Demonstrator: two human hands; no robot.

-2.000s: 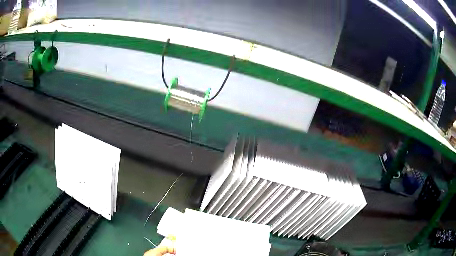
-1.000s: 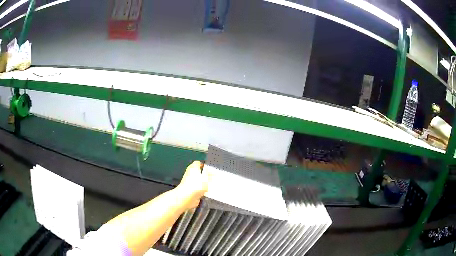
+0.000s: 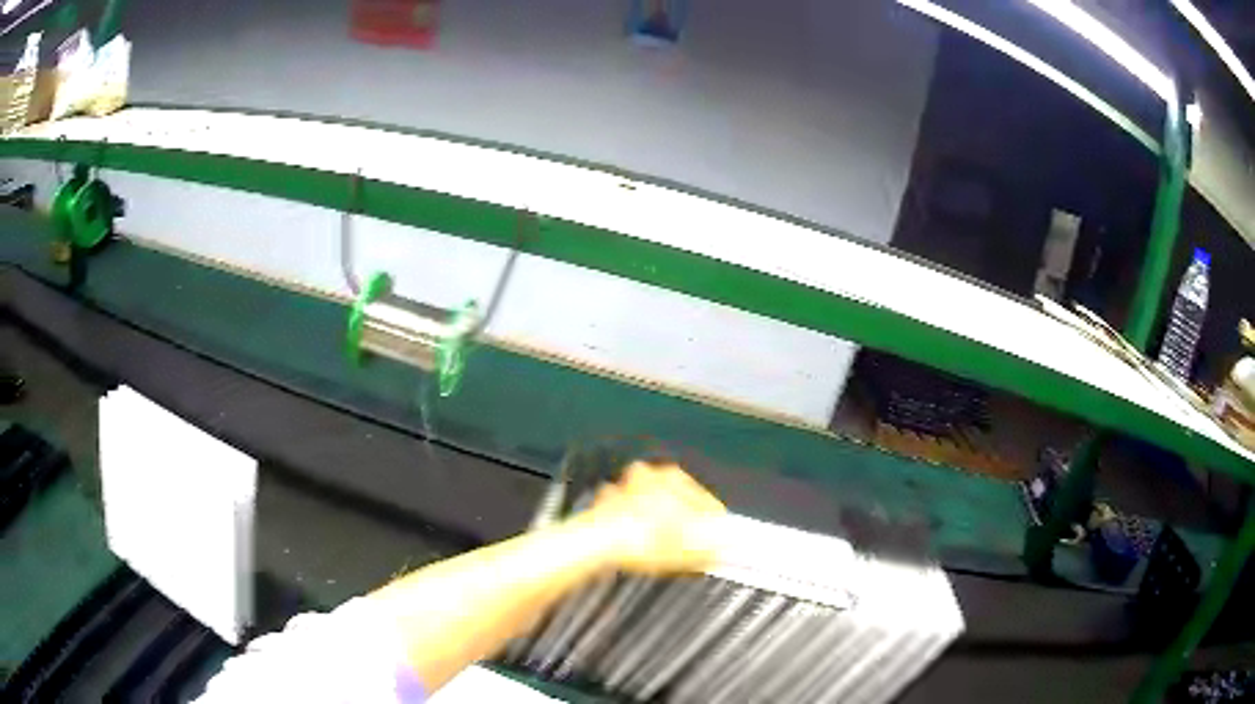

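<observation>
My left hand point(image 3: 663, 520) reaches in from the lower left and lies over the top left part of a long dense row of upright white-grey boards point(image 3: 791, 626). Its fingers are curled and blurred; the fingertips are hidden, so I cannot tell whether they grip a board. A dark blurred patch shows just behind the hand. Part of a flat white surface point(image 3: 489, 688) shows at the bottom edge under the forearm. My right hand is not in view.
A few white boards point(image 3: 179, 509) stand upright in a black ridged rack point(image 3: 124, 635) at the left. A solder spool point(image 3: 410, 334) hangs from the green-edged shelf point(image 3: 688, 275), a green spool point(image 3: 86, 213) farther left. A dark conveyor strip point(image 3: 330, 461) runs behind the boards.
My left hand let go of the white board at the bottom, then held a dotted board above the row. Now that board is no longer clearly raised; the hand is lower over the row.
</observation>
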